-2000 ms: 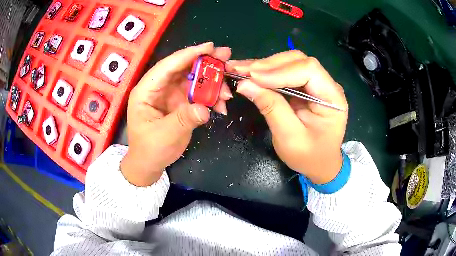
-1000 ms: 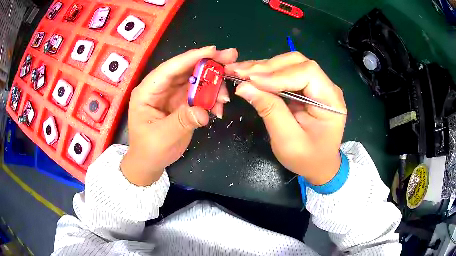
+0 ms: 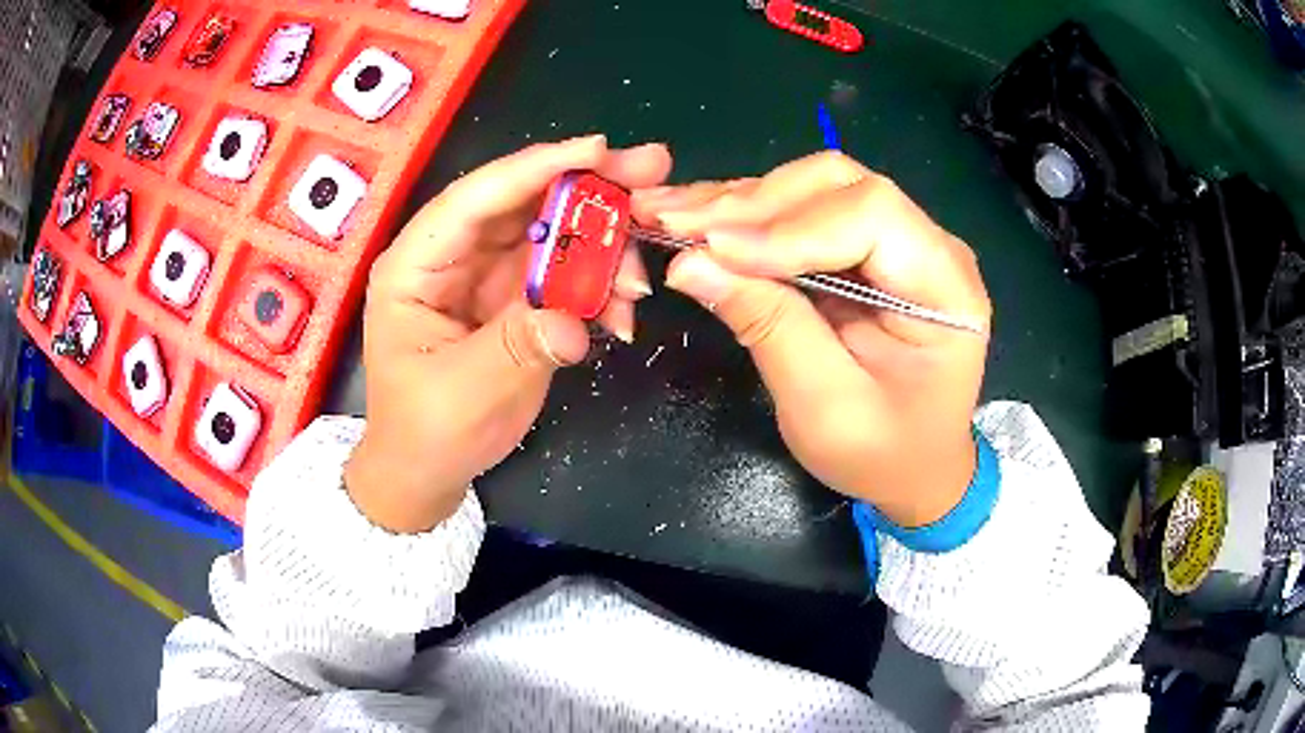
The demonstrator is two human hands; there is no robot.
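Note:
My left hand [image 3: 458,337] holds a small red housing shell [image 3: 583,265] with a purplish rim, tilted, its inside facing up and to the right. A thin pale bracket-shaped line shows in the shell's upper part. My right hand [image 3: 844,308] holds silver tweezers [image 3: 895,301] like a pen. The tweezers point left, with their tips at the shell's right edge; whether they touch or grip anything cannot be told.
A red foam tray [image 3: 294,275] with housings in its pockets stands at left. White flecks lie on the dark green mat [image 3: 601,473]. A red tool [image 3: 814,25] and a blue stick [image 3: 829,126] lie beyond my hands. A black unit [image 3: 1059,172] and yellow roll [image 3: 1195,530] are at right.
The shell has shifted slightly left in my left hand. The tweezers have stayed close to its right edge, with my right hand moving only a little.

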